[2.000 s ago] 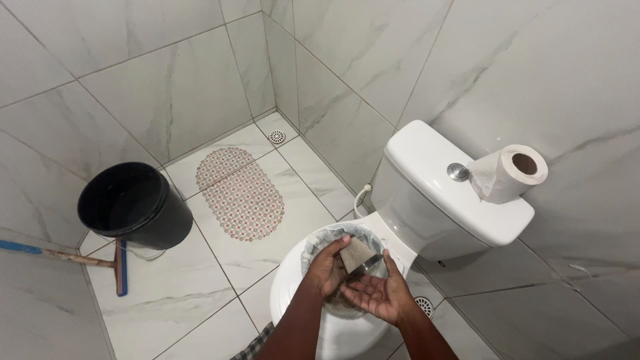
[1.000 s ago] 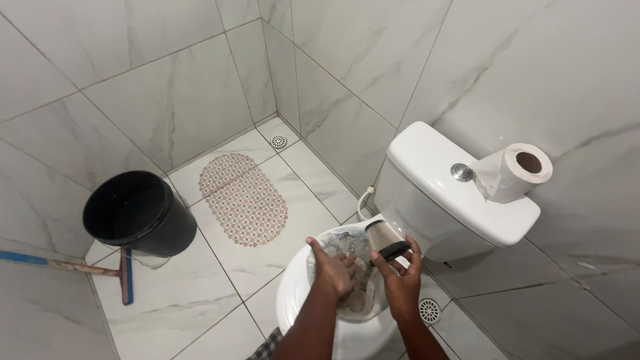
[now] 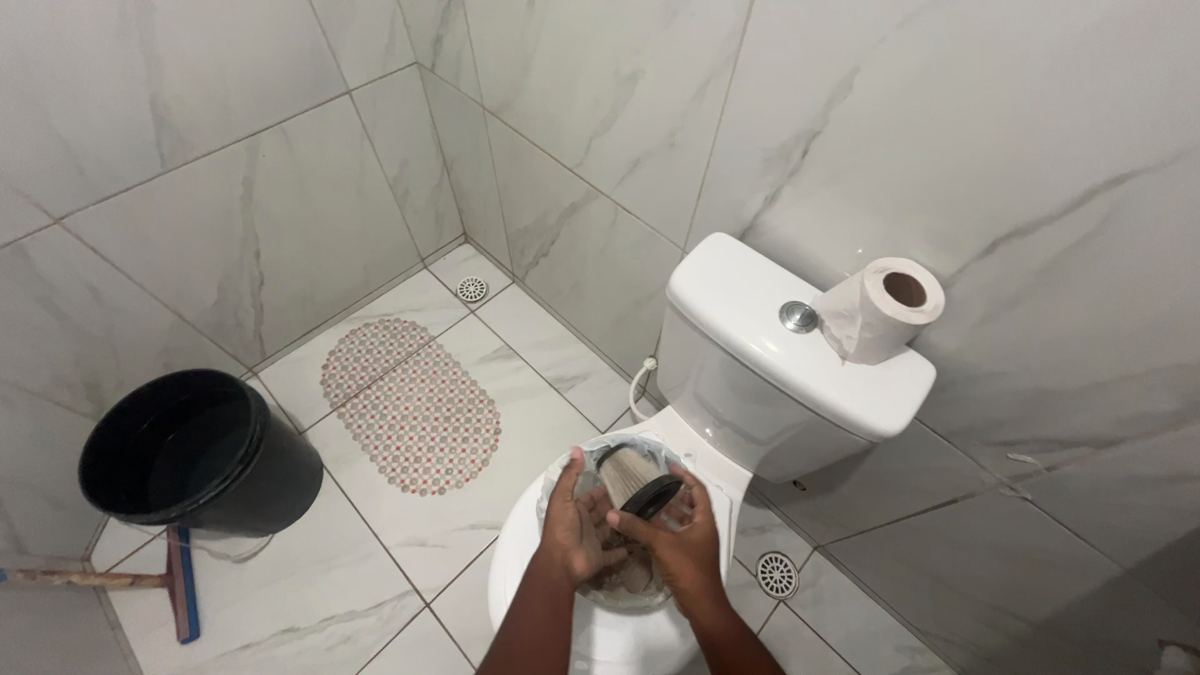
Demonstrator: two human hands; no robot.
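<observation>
A pleated vacuum filter with a black rim is held by my right hand, its thumb and fingers at the rim. It tilts over a bin lined with a clear plastic bag, which stands on the closed lid of the white toilet. My left hand is beside the filter on the left, palm turned toward it, fingers apart. Whether it touches the filter I cannot tell. Greyish-brown debris lies in the bag below both hands.
A toilet paper roll sits on the toilet tank. At the left stand a black bucket and a floor squeegee. A bath mat and floor drains are on the tiled floor.
Two seconds ago both hands were around the filter. The left hand then came away low over the bag and is now raised beside the filter, which stays in the right hand.
</observation>
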